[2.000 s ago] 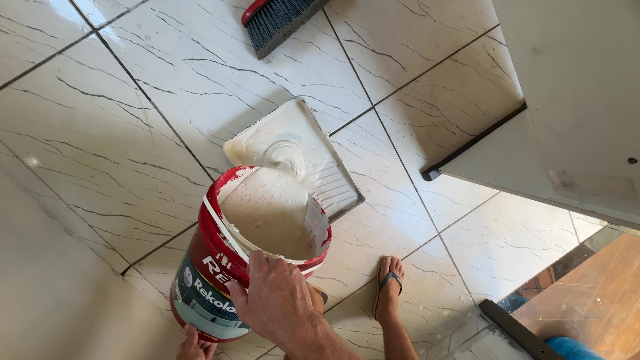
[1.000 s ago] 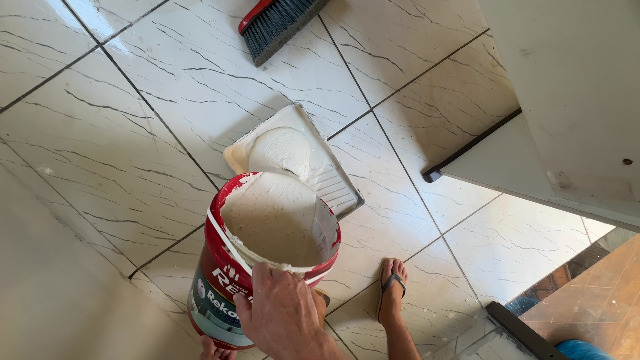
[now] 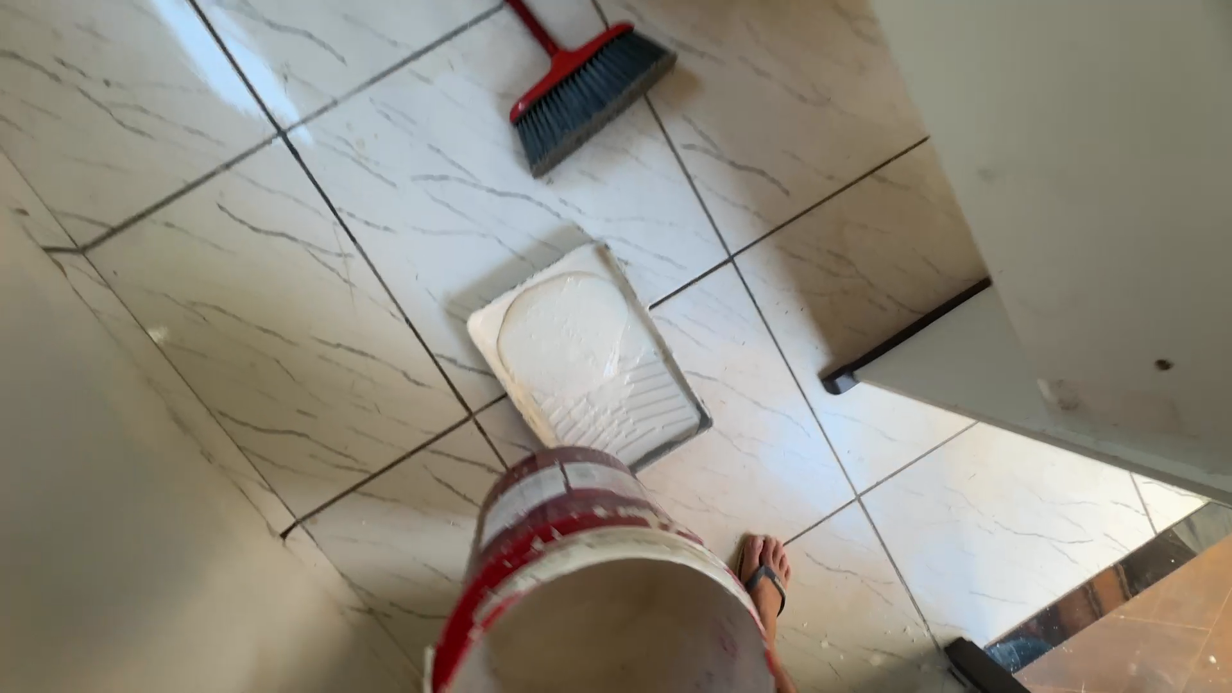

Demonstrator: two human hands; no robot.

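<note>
A red plastic paint bucket [image 3: 577, 539] with a pale, paint-smeared rim fills the bottom middle of the head view, its open mouth turned toward the camera. Just beyond its base, a paint tray [image 3: 587, 356] lies on the tiled floor. White paint fills the tray's deep end and coats its ribbed slope. Neither of my hands shows in this frame, so what they hold or touch is hidden. The lower part of the bucket is cut off by the frame's bottom edge.
A red broom [image 3: 592, 91] with dark bristles lies on the floor beyond the tray. My foot in a flip-flop [image 3: 765, 577] stands right of the bucket. A pale panel with a dark-edged foot [image 3: 924, 337] juts in at the right. A smooth pale surface [image 3: 115, 462] borders the left.
The bucket has tipped back from the tray, its mouth now toward the camera. Both hands have left the view. The paint in the tray has spread out and lies flatter.
</note>
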